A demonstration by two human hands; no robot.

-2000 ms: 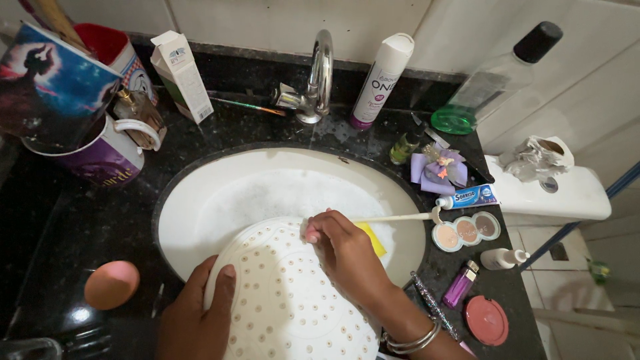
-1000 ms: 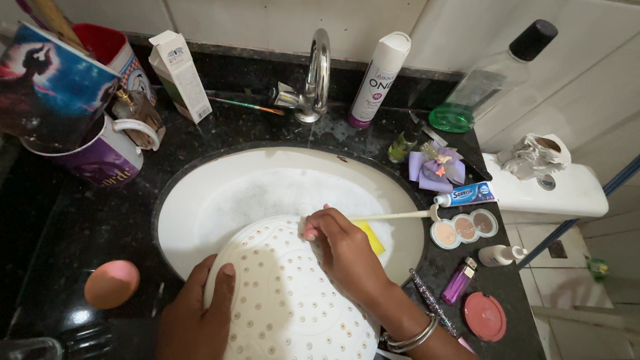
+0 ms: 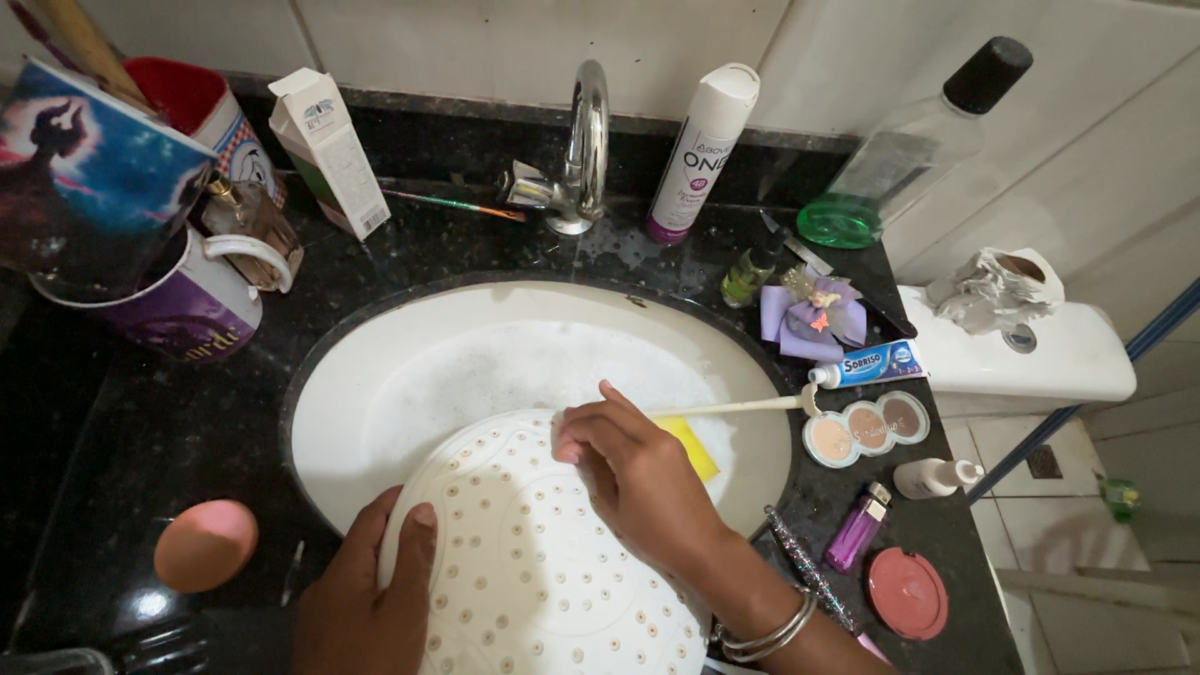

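Observation:
A white rounded object (image 3: 525, 553), its surface dotted with small round holes or studs, tilts over the near side of the oval washbasin (image 3: 356, 375). My left hand (image 3: 370, 586) grips its left edge, thumb on top. At its upper right edge is my right hand (image 3: 637, 469), fingers bent and close together; whether they pinch a thin handle is unclear. A pale thin stick (image 3: 731, 407) runs from beside these fingers to the basin's right rim. Beneath it a yellow sponge or cloth (image 3: 689, 448) lies in sudsy water.
Behind the basin stand a chrome faucet (image 3: 589, 141), a spray can (image 3: 698, 155) and a carton (image 3: 333, 155). Mugs (image 3: 178, 309) crowd the left. Along the right lie a toothpaste tube (image 3: 872, 364), a makeup palette (image 3: 867, 428), a purple lighter (image 3: 858, 530) and a pink compact (image 3: 907, 592).

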